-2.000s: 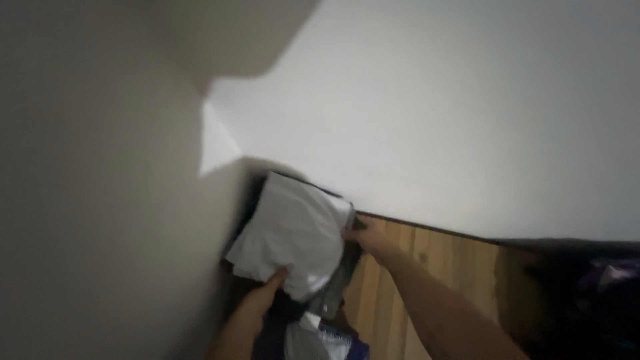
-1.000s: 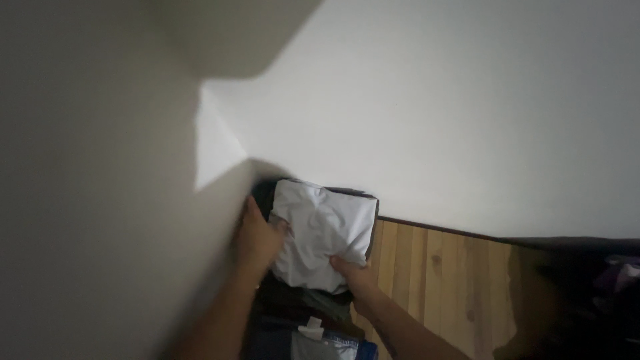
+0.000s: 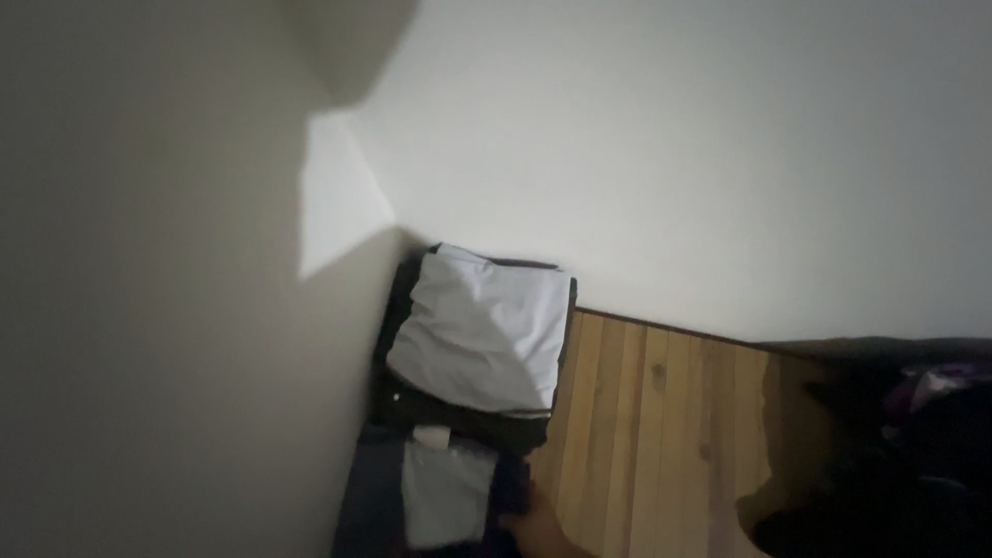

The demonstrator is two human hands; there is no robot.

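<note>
A folded light-grey cloth (image 3: 488,333) lies on top of a stack of dark folded fabric (image 3: 480,422) in the corner between two walls. Below it in the view is a second pile, with a smaller grey folded cloth (image 3: 447,492) and a white tag (image 3: 432,436) on dark blue fabric (image 3: 511,488). My right hand (image 3: 535,523) is at the right edge of this nearer pile, its fingers touching the dark blue fabric; whether they grip it is unclear. My left hand is out of the picture.
White walls (image 3: 659,170) rise behind and to the left of the piles. A wooden plank floor (image 3: 659,418) extends to their right. At the far right lies a dark heap, apparently of fabric, with a purplish piece (image 3: 922,391) on it.
Both hands have come off the light-grey folded cloth, which now rests on the far stack. My right hand has moved down to the nearer pile, and my left hand has left the view.
</note>
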